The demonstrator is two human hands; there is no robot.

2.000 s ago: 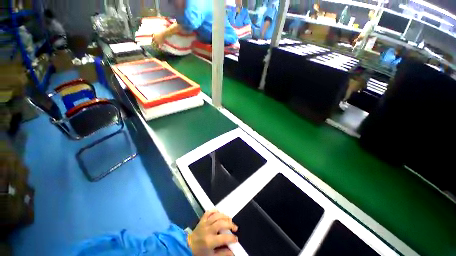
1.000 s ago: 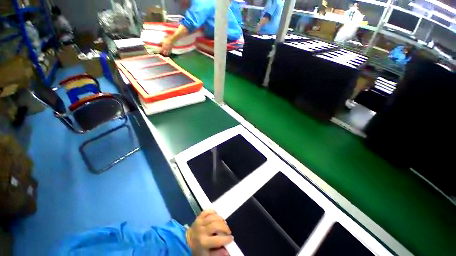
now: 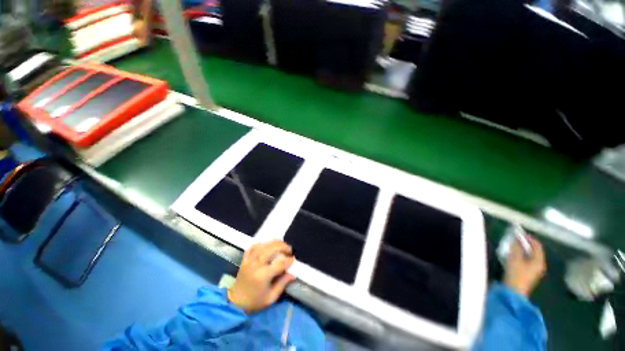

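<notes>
A white foam tray (image 3: 274, 232) lies on the dark green bench with three side-by-side recesses. Each recess holds a flat glossy black panel (image 3: 332, 223) with faint light streaks on it. My left hand (image 3: 264, 274) rests on the tray's near edge, by the rib between the left and middle panels, fingers curled over the rim. My right hand (image 3: 526, 264) is off the tray's right end, holding a crumpled white wipe (image 3: 508, 245) in its fingers; it is slightly blurred.
An orange-red foam tray (image 3: 103, 123) with panels sits on a white one at the left. A green belt (image 3: 342, 116) runs behind a pale rail. Crumpled white material (image 3: 588, 277) and a white scrap (image 3: 607, 319) lie at the right. A pale post (image 3: 185, 51) and a chair (image 3: 34, 199) stand left.
The view has turned right, showing the whole tray. My right hand has come into view with the wipe. My left hand stays on the tray's near edge. The other person has left the view.
</notes>
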